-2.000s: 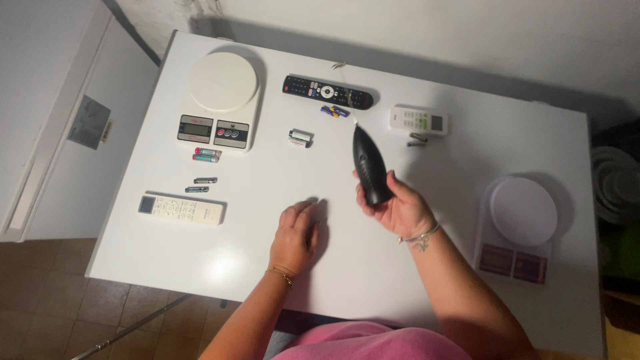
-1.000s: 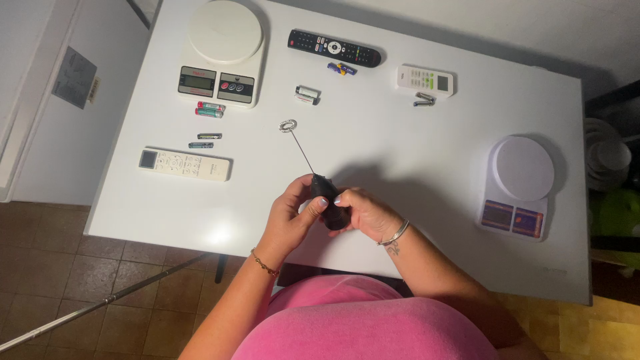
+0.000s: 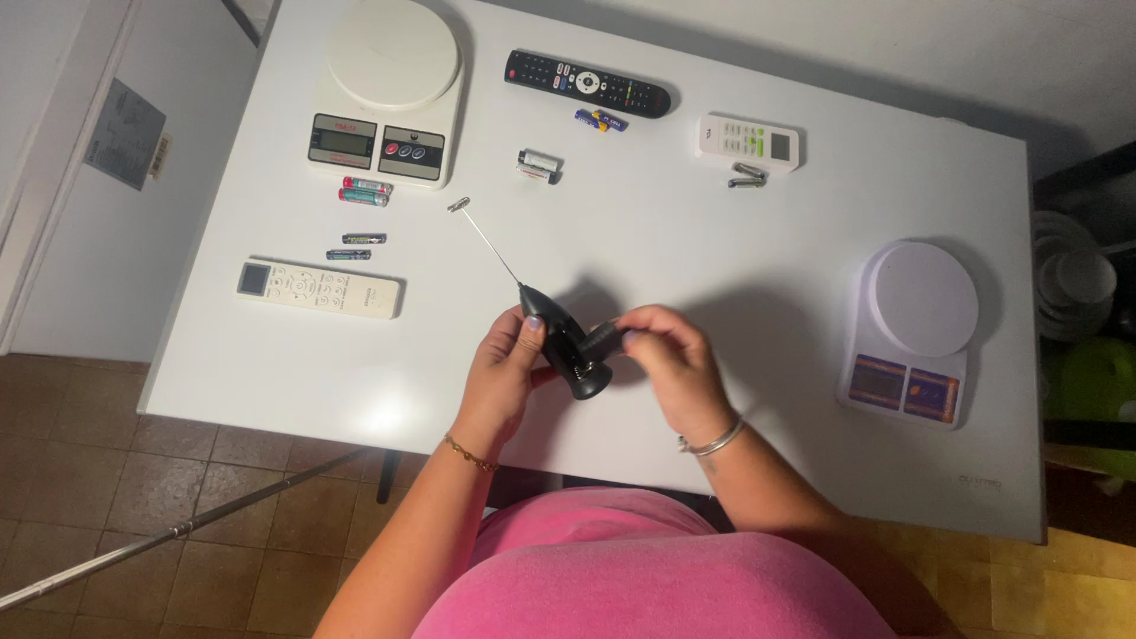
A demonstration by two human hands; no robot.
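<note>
My left hand [image 3: 504,373] is closed around a black handheld milk frother [image 3: 561,342], whose thin wire shaft and small whisk head [image 3: 459,205] point up and to the left. The frother's battery compartment faces up, uncovered, with a metal spring showing near its base. Between the thumb and fingers of my right hand [image 3: 670,355] is the black battery cover [image 3: 603,342], held at the edge of the compartment. Whether a battery sits inside cannot be told.
A white kitchen scale [image 3: 390,53], red-green batteries [image 3: 364,192], dark batteries [image 3: 359,240] and a white remote [image 3: 319,288] are at left. Behind lie silver-white batteries [image 3: 538,167], a black remote [image 3: 586,82], blue-yellow batteries [image 3: 601,121], another remote [image 3: 750,142] and small batteries [image 3: 748,176]. Another scale [image 3: 923,302] is at right.
The frother went from my right hand to both hands, then to my left hand. Its battery cover has come off and is now in my right hand.
</note>
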